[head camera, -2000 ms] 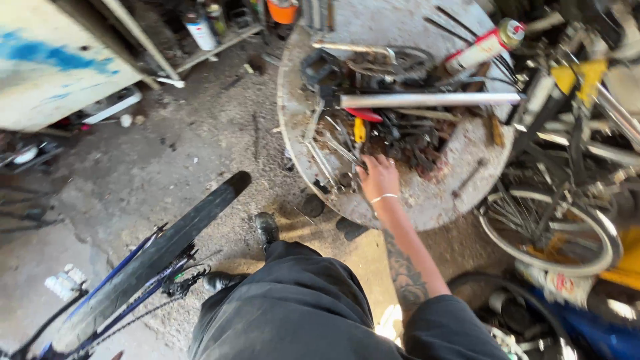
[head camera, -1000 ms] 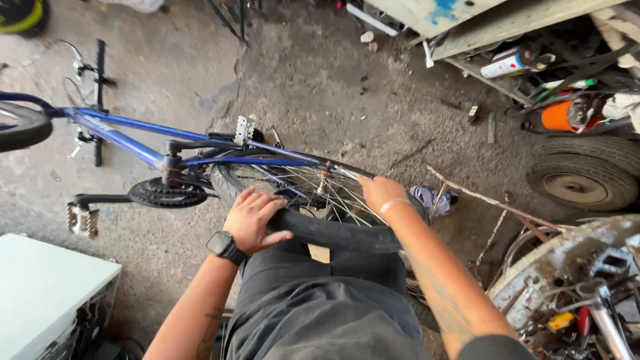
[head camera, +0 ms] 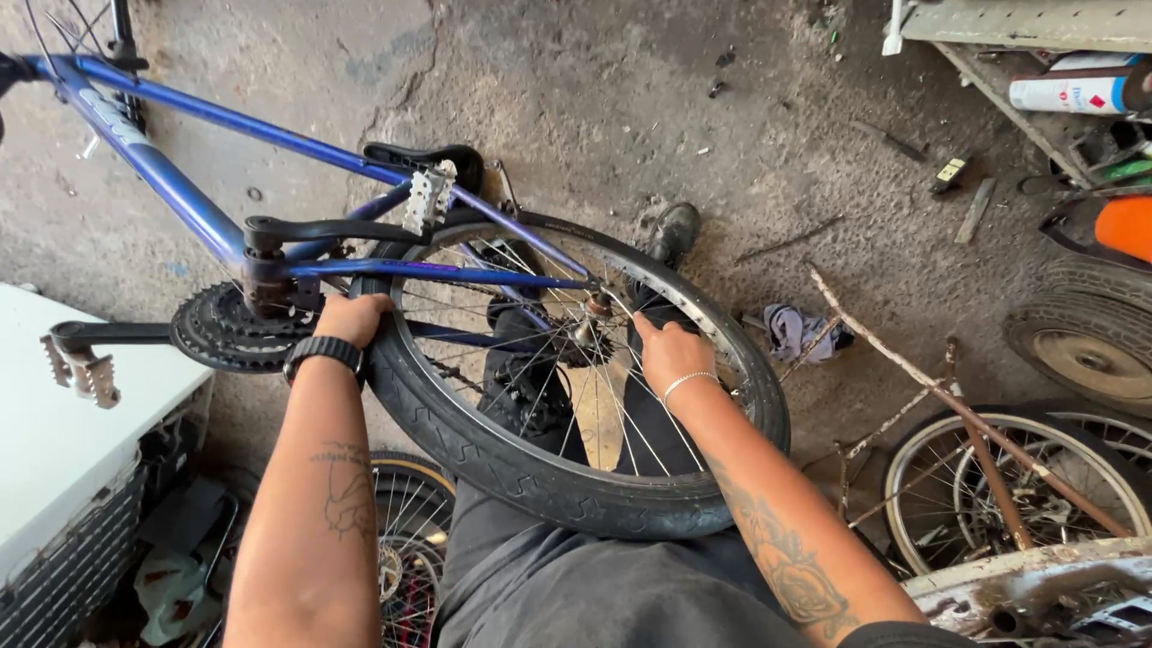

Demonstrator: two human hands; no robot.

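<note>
A blue bicycle frame (head camera: 171, 193) lies upside down or tilted before me, its crank and chainrings (head camera: 238, 328) at left. Its rear wheel with a black tyre (head camera: 504, 472) leans against my lap. My left hand (head camera: 353, 319) grips the tyre's left side near the chainrings. My right hand (head camera: 670, 351) is at the wheel's hub (head camera: 589, 333), over the spokes, fingers by the axle end; whether it holds a small tool there cannot be told. A metal pedal (head camera: 430, 198) sticks up beyond the wheel.
A white cabinet top (head camera: 63, 396) stands at left. Rusty metal tubes (head camera: 900, 373), loose bicycle wheels (head camera: 900, 504) and a cluttered round table (head camera: 1017, 567) are at right. Old tyres (head camera: 1080, 355), a spray can (head camera: 1071, 94) and a rag (head camera: 796, 331) lie beyond.
The view has swung from the table to the bicycle. My right hand, at the table two seconds ago, is now at the wheel hub. My left hand has shifted along the tyre towards the chainrings.
</note>
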